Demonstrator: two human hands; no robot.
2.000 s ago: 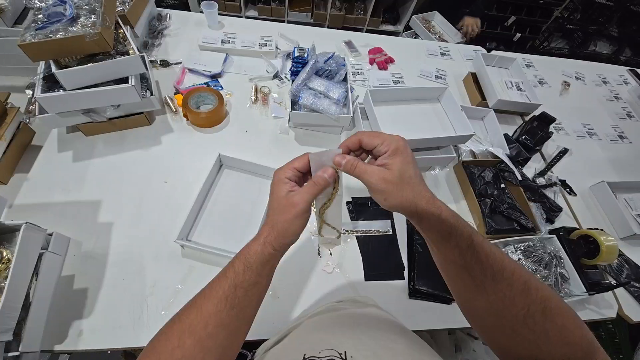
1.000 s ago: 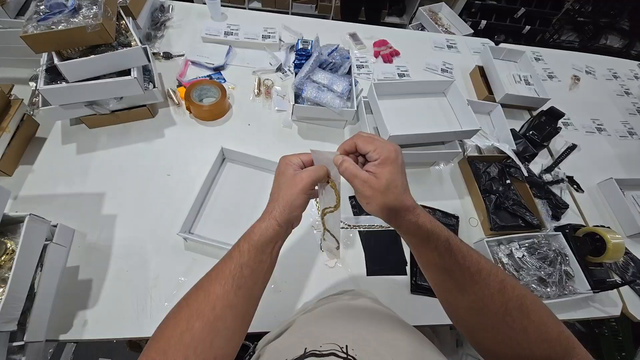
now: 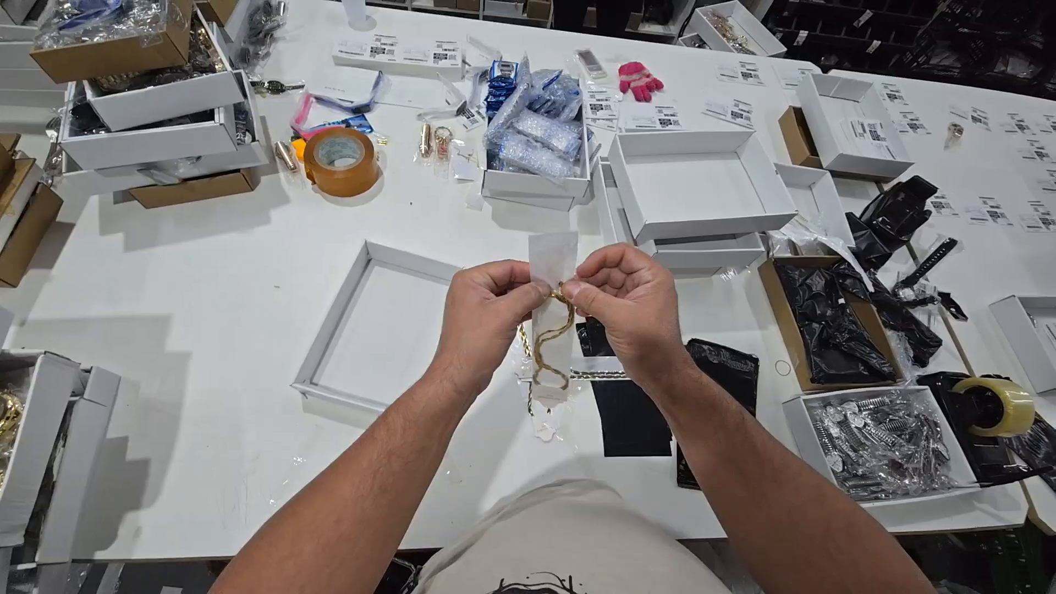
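Between both hands hangs a gold-coloured chain (image 3: 549,351) against a narrow translucent plastic sleeve (image 3: 553,256). My left hand (image 3: 493,318) pinches the sleeve's left edge between thumb and finger. With thumb and forefinger my right hand (image 3: 629,305) grips the upper end of the chain at the sleeve's right edge. Whether the chain lies inside the sleeve, I cannot tell. Below, another chain in clear wrapping (image 3: 598,374) lies partly over a flat black pouch (image 3: 634,425). An open white box (image 3: 334,338) rests left of my left hand.
Beyond the hands stand stacked white boxes (image 3: 705,227), a box of bubble-wrapped packets (image 3: 536,186) and a roll of orange tape (image 3: 341,161). To the right are a cardboard box of black bags (image 3: 784,330), a box of wrapped watches (image 3: 800,421) and clear tape (image 3: 1002,406). More boxes (image 3: 157,136) are piled at left.
The right thumb and fingers have moved from the top of the sleeve down to the chain's upper end. More of the sleeve's top shows above the hands.
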